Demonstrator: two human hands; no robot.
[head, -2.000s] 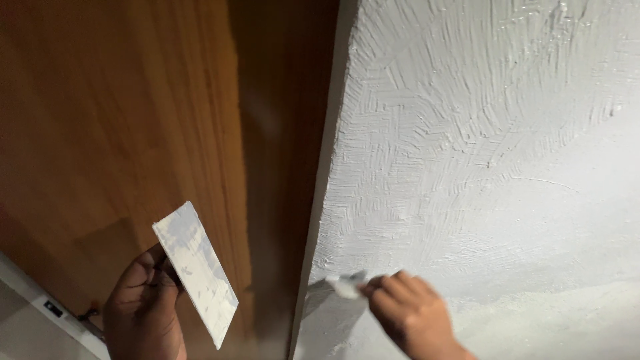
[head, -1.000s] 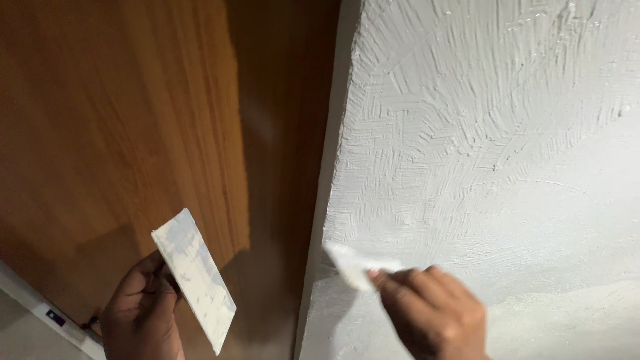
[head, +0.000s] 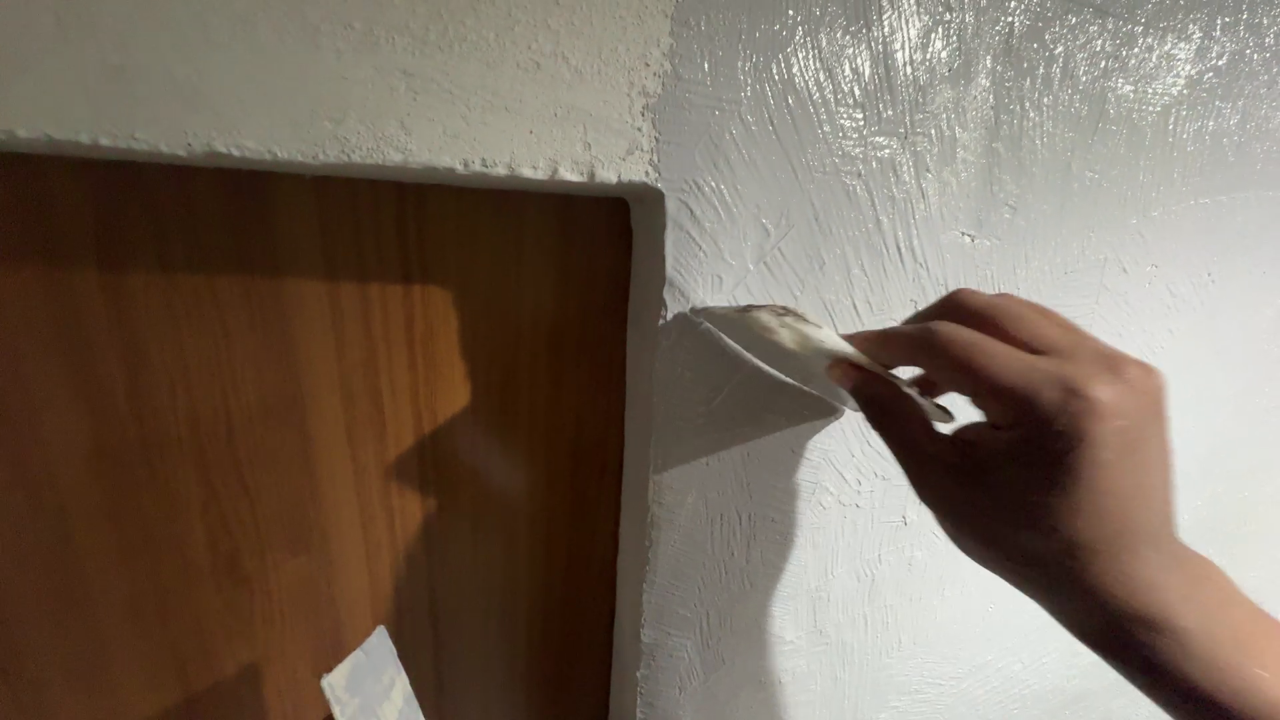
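My right hand grips a putty-smeared scraper between thumb and fingers. The blade's edge lies on the wet, ridged white coating of the wall, close to the corner of the door recess. A flat plate smeared with white putty shows only its upper end at the bottom edge, in front of the brown wood panel. My left hand is below the view, so its hold on the plate is hidden.
A brown wood-grain door or panel sits recessed on the left. A rough plastered band runs above it, and a narrow white reveal edge separates it from the coated wall. Shadows fall on panel and wall.
The view has swung up to the top corner of the recess. My right hand has moved up the wall with the scraper, and my left hand has dropped out of view.
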